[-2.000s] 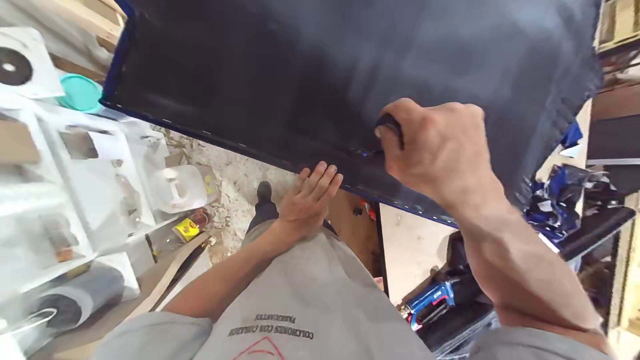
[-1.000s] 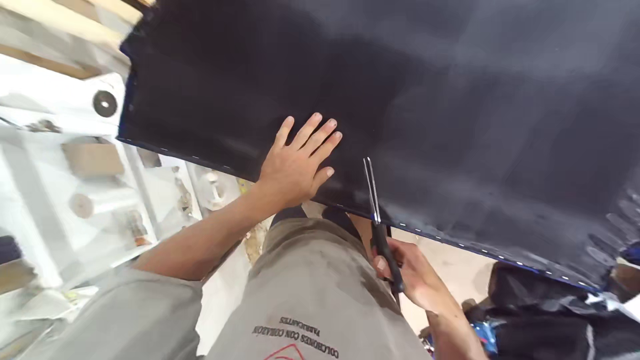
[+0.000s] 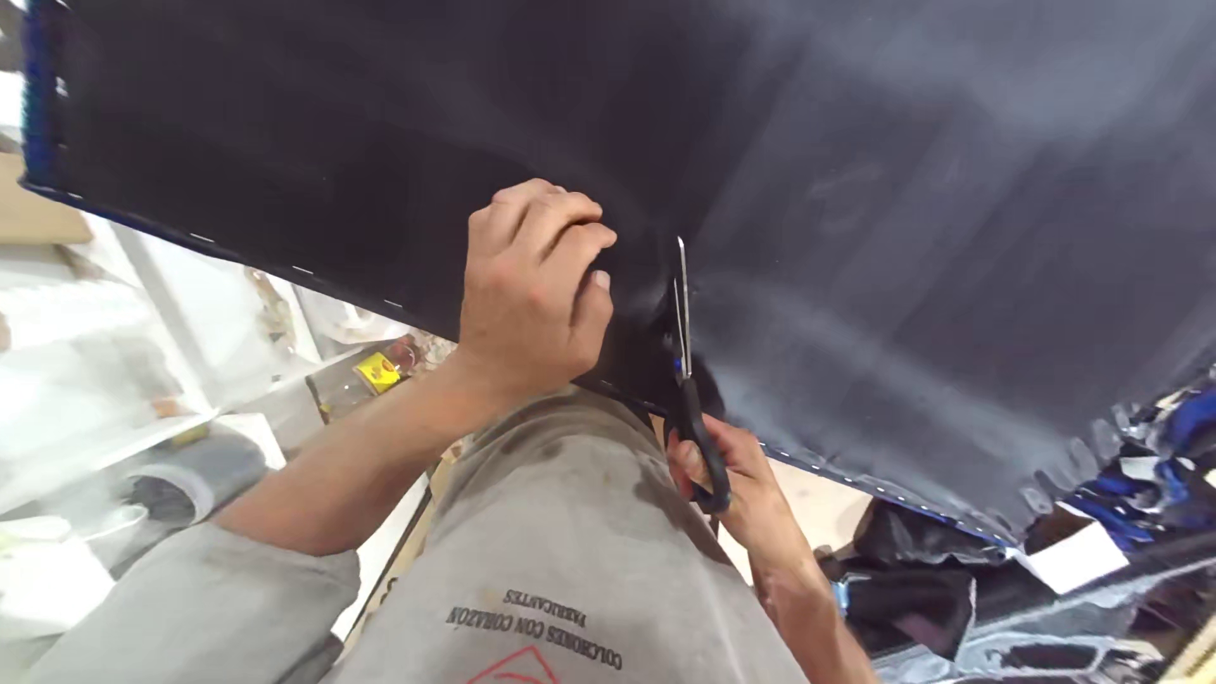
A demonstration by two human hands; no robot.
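Observation:
A large panel covered in dark fabric (image 3: 902,237) fills the upper view, with staples along its near edge and blue material at the left corner. My right hand (image 3: 741,465) is at that edge, holding black-handled scissors (image 3: 682,323) by the handles. Their blades lie over the fabric, pointing away from me and slightly apart. The fabric is puckered just left of the blades. To the left of the scissors, my left hand (image 3: 541,275) rests on the fabric with curled fingers; whether it pinches the cloth cannot be told.
White shelving (image 3: 171,313) holding assorted items stands at the left, with a clear bottle with a yellow label (image 3: 378,372) and a grey roll (image 3: 204,475) near it. Black and blue material scraps (image 3: 1164,475) and a white piece (image 3: 1078,551) lie at the lower right.
My right hand was a fist over the fabric two seconds ago; one second ago it held the scissors at the edge. My left hand was spread flat then and is now curled nearer the scissors.

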